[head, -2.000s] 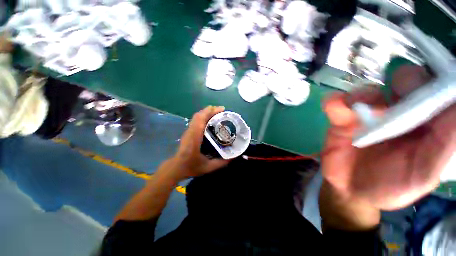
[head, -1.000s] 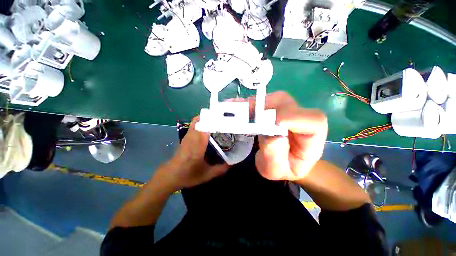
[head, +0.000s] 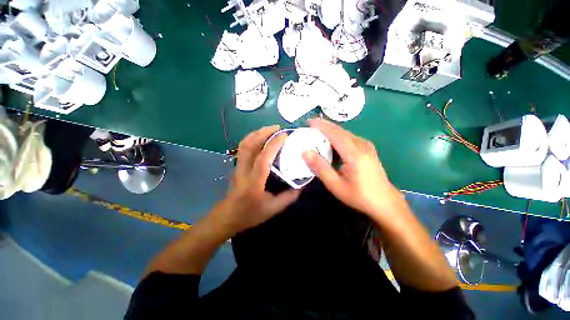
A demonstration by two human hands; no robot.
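Observation:
A white housing (head: 292,180) is held over my lap at the bench's front edge, its open end up. A white end cover (head: 299,155) lies over the open end, slightly off to one side, with part of the rim showing. My left hand (head: 253,181) is closed around the housing's left side. My right hand (head: 353,167) grips the cover, with fingers behind it and the thumb on its face. The cover's inner posts and the housing's inside are hidden.
Wired covers (head: 251,90) lie in a pile ahead on the green mat (head: 169,94). More housings (head: 87,87) are piled left. A grey-white metal box (head: 412,62) stands behind right. Closed units (head: 515,142) with wires lie right. Stools (head: 142,175) stand below; people's clothing shows at both sides.
My right hand has brought the cover from the right, held up near the camera, down onto the housing's open end. My left hand has kept hold of the housing.

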